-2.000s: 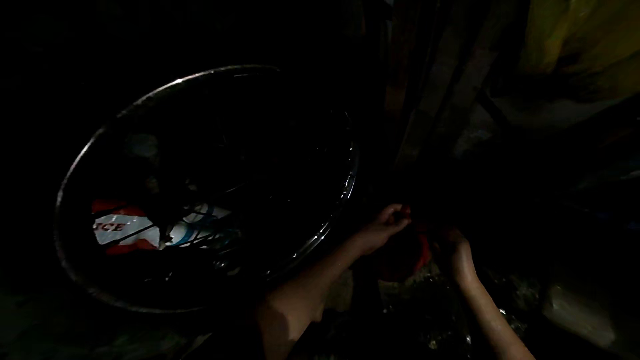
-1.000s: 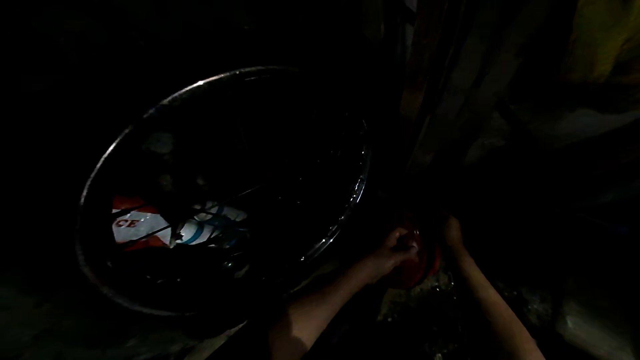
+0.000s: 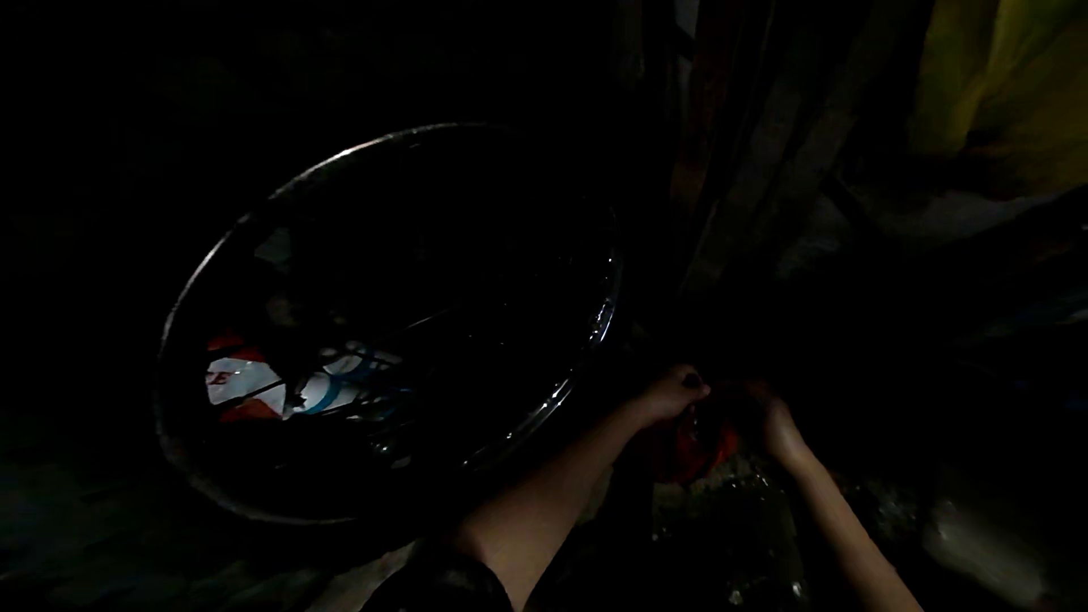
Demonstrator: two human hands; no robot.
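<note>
The scene is very dark. My left hand [image 3: 676,395] is closed at the upper left of a wet red thing [image 3: 693,446], perhaps cloth or plastic, low at centre right. My right hand [image 3: 775,425] is at the other side of it, its fingers lost in shadow, so its grip cannot be made out. Left of my hands stands a large round basin [image 3: 557,393] with a shiny wet rim. Inside the basin are a red and white printed packet [image 3: 246,382] and a white and blue thing [image 3: 327,391] beside it.
Yellow sheeting or cloth [image 3: 1003,93] hangs at the upper right. Dark upright boards or posts [image 3: 765,161] stand behind my hands. Wet, glinting ground [image 3: 748,510] lies below them, with a pale stone-like lump [image 3: 982,544] at the lower right.
Both hands stay at the red thing, which shows between them in every frame. The packet remains inside the basin.
</note>
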